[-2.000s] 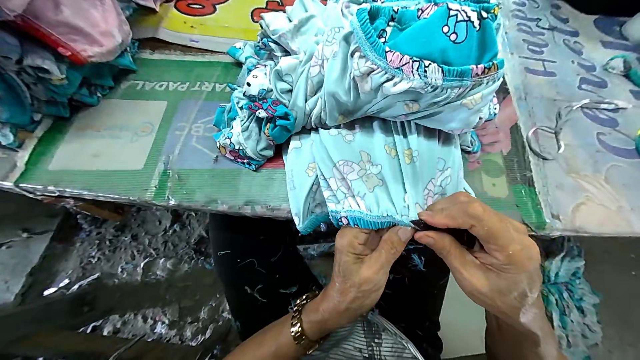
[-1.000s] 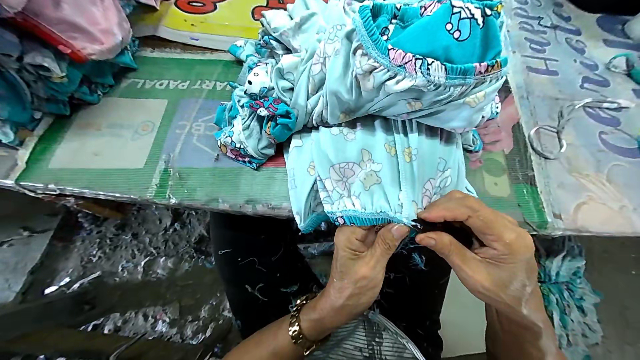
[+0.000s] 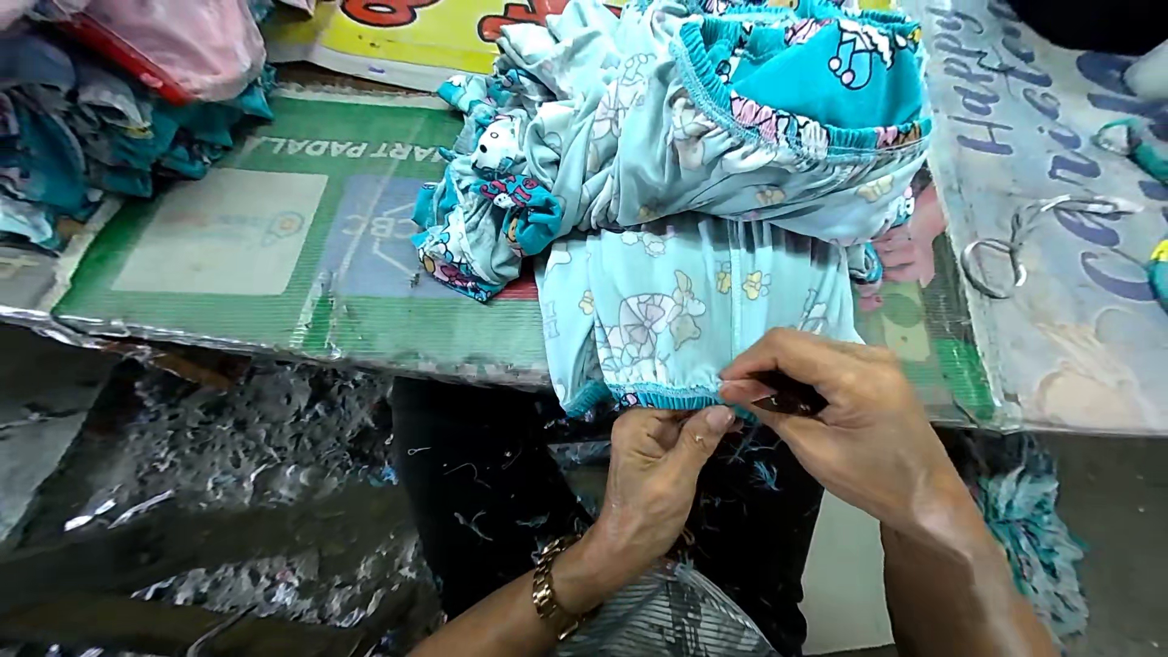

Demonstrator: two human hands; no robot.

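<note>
A light teal printed garment (image 3: 657, 310) with elastic-gathered openings lies inside out at the table's front edge, its hem hanging toward me. My left hand (image 3: 662, 465), with a bracelet or watch at the wrist, pinches the elastic hem (image 3: 671, 396) from below between thumb and fingers. Just to its right, my right hand (image 3: 821, 411) holds a small dark tool (image 3: 789, 399), mostly hidden in the fingers, with fingertips at the same hem. What kind of tool it is, I cannot tell. A gathered, darker printed part (image 3: 493, 219) of the garments lies bunched at the left.
A pile of teal garments (image 3: 82, 137) with a pink cloth (image 3: 173, 46) sits at the far left. Metal scissors (image 3: 999, 265), partly seen, lie on the printed sheet at the right. Thread scraps cover my dark trousers (image 3: 474, 493). Teal cloth strips (image 3: 1031, 529) hang below the table.
My right hand has shifted a little left and up along the hem, and its fingers have closed in more. My left hand stays on the hem.
</note>
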